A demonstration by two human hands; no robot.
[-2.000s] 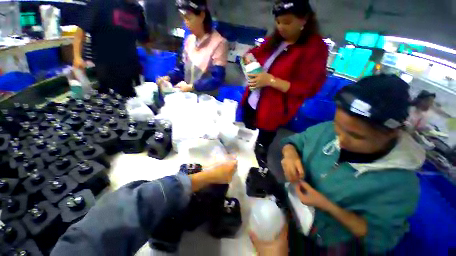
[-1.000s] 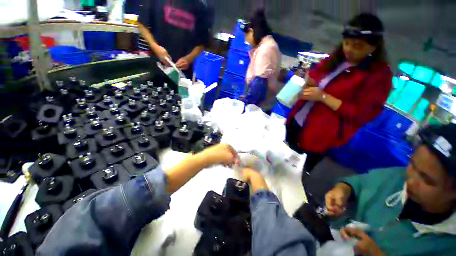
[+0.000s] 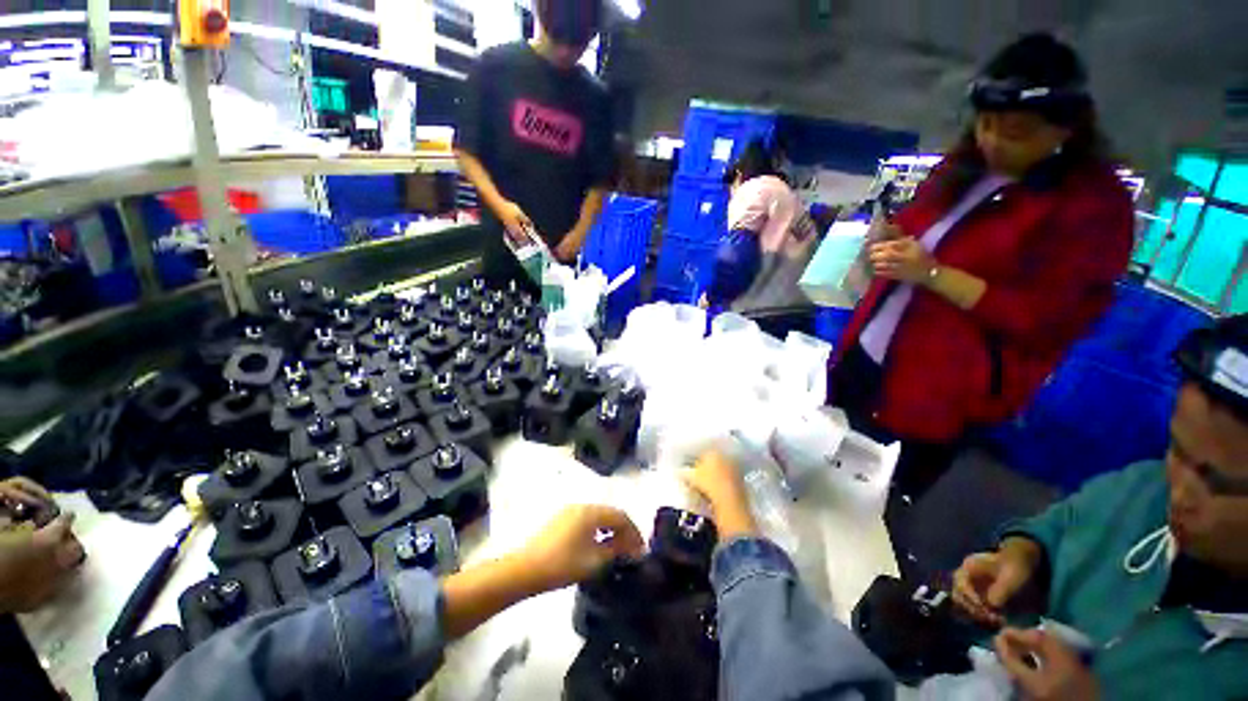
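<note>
My left hand (image 3: 586, 545) is curled around a black cube unit (image 3: 609, 582) in front of me; silver prongs show beside the fingers. My right hand (image 3: 719, 482) is at the near edge of the heaped translucent white packaging (image 3: 719, 377). Its fingertips blur into the white, and I cannot tell whether they hold a piece. Several black units stand below and between my forearms, one with prongs up (image 3: 683, 531). Rows of black units (image 3: 381, 496) with prongs up fill the table's left side.
A long black handle (image 3: 148, 586) and a light-tipped tool (image 3: 192, 496) lie at left. Another person's hands (image 3: 39, 541) are at the left edge. A teal-sleeved person (image 3: 1095, 575) works at right by a black unit (image 3: 897, 623). A red-jacketed person (image 3: 979, 288) holds a box (image 3: 835, 263).
The view has swung left. My hands, together near the packaging a second ago, are apart: the left is down on a unit, the right over the packaging edge. Another person's hands have appeared at left.
</note>
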